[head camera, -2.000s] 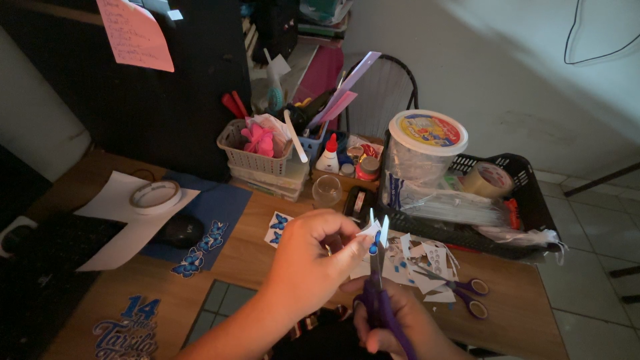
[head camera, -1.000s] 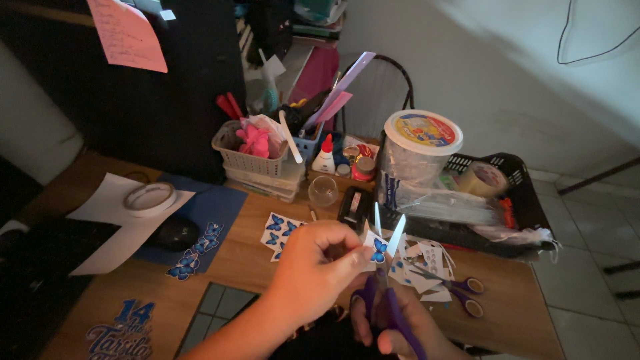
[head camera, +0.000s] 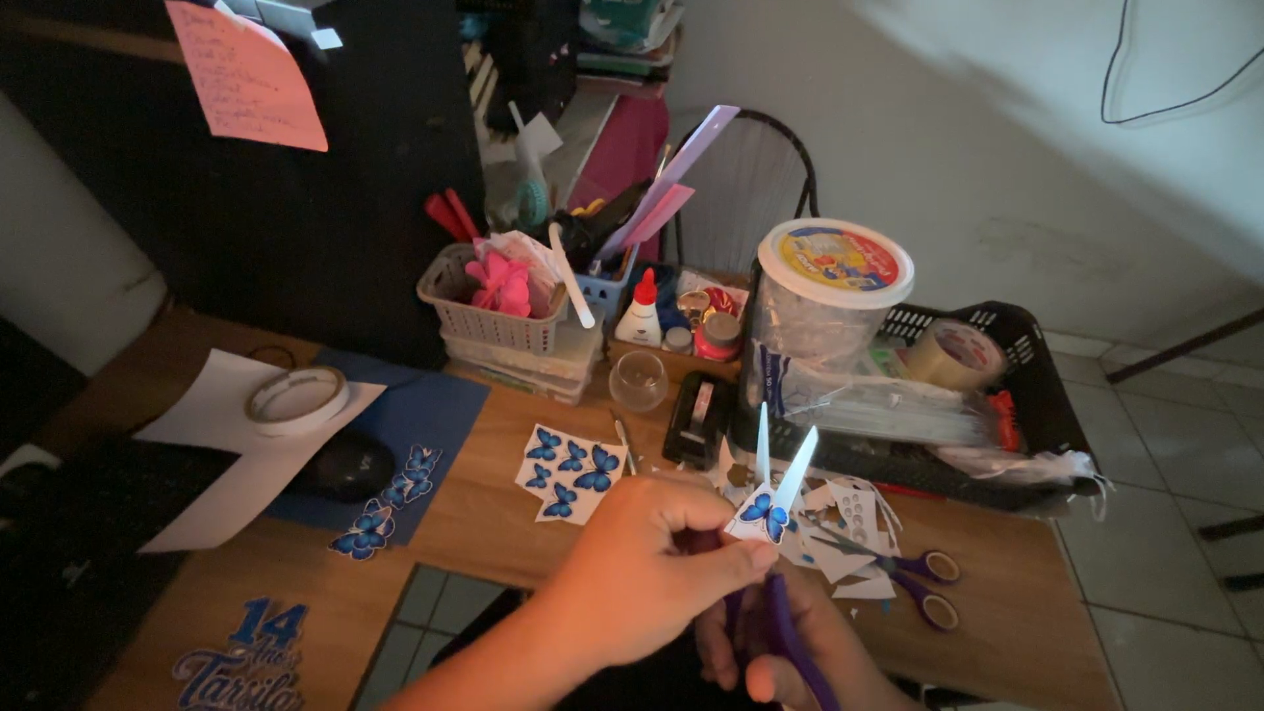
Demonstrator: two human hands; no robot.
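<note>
My left hand (head camera: 671,553) pinches a small paper piece printed with a blue butterfly (head camera: 763,513) between thumb and fingers. Purple-handled scissors (head camera: 790,474) are in my right hand (head camera: 790,642), their blades spread apart and pointing up behind the butterfly piece. Left of my left hand lies a white sheet with several printed blue butterflies (head camera: 573,472). Farther left, cut-out butterflies (head camera: 365,533) lie by the edge of a blue mat. A second pair of purple-handled scissors (head camera: 913,576) rests on white paper scraps (head camera: 849,513) to the right.
A black plastic basket (head camera: 1047,395) holds a lidded tub (head camera: 834,286) and tape. Behind are a glue bottle (head camera: 642,311), a grey basket (head camera: 494,326) and a small clear cup (head camera: 639,381). A tape roll (head camera: 296,400), black mouse (head camera: 351,464) and lettered cutout (head camera: 242,671) are at left.
The scissor blades, close together two seconds ago, are now spread apart. The butterfly piece has turned in my left hand, and its printed face shows more fully.
</note>
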